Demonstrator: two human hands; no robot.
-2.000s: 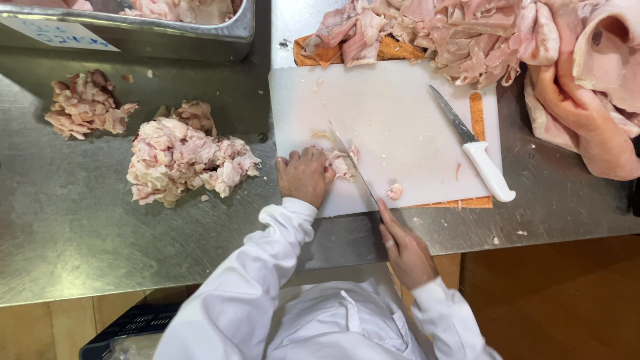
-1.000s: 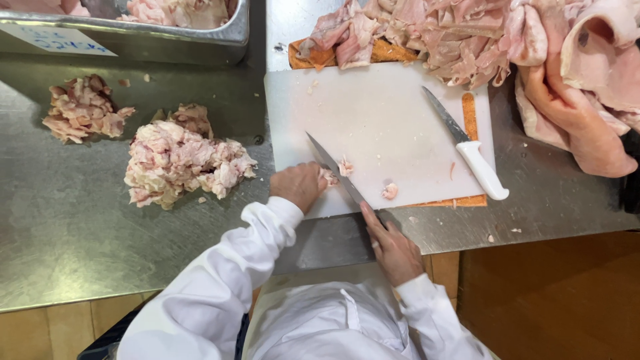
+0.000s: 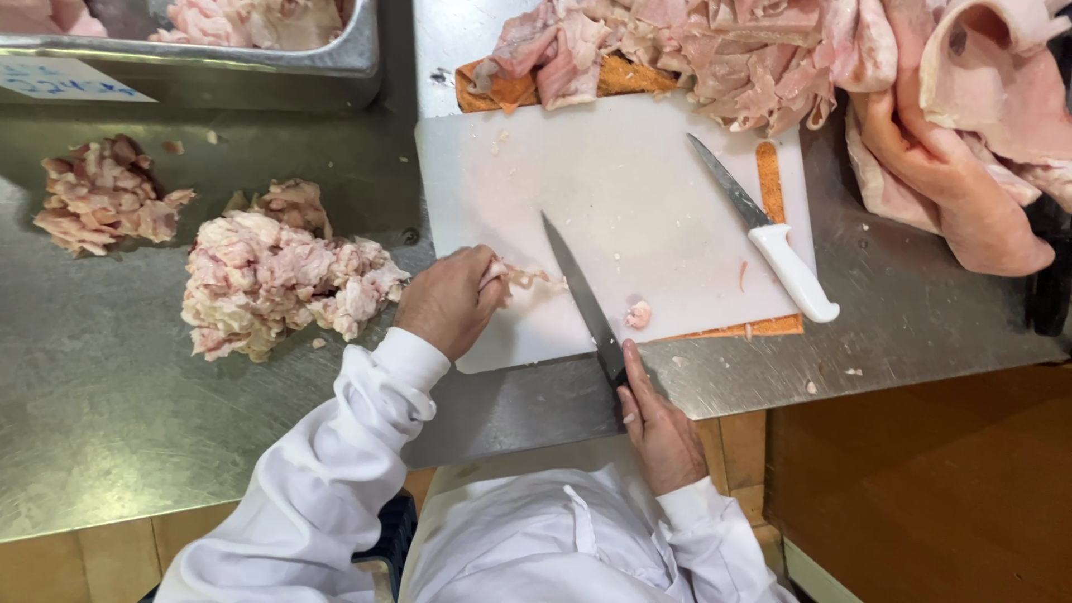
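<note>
My left hand [image 3: 452,300] is closed on a scrap of raw meat or fat [image 3: 523,276] at the left edge of the white cutting board [image 3: 553,176]. My right hand [image 3: 659,423] grips the dark handle of a long kitchen knife [image 3: 578,289], whose blade lies across the lower board, tip pointing up and left. Right of the blade sits a small meat piece [image 3: 638,314]. A white-handled knife [image 3: 791,272] rests on the board's right side. Beside my left hand is a large pile of pale fatty trimmings [image 3: 268,280]; a smaller, pinker pile [image 3: 109,201] lies farther left.
A metal pan [image 3: 335,63] with raw meat and a label bearing writing stands at the upper left. A heap of raw skin or meat pieces [image 3: 754,59] covers the top right. An orange cloth [image 3: 636,77] shows under the board. The steel table's front edge runs before me.
My left hand has moved left from the knife with the scrap, which now stretches out toward the blade. The knife stays in my right hand, its blade farther from my left hand.
</note>
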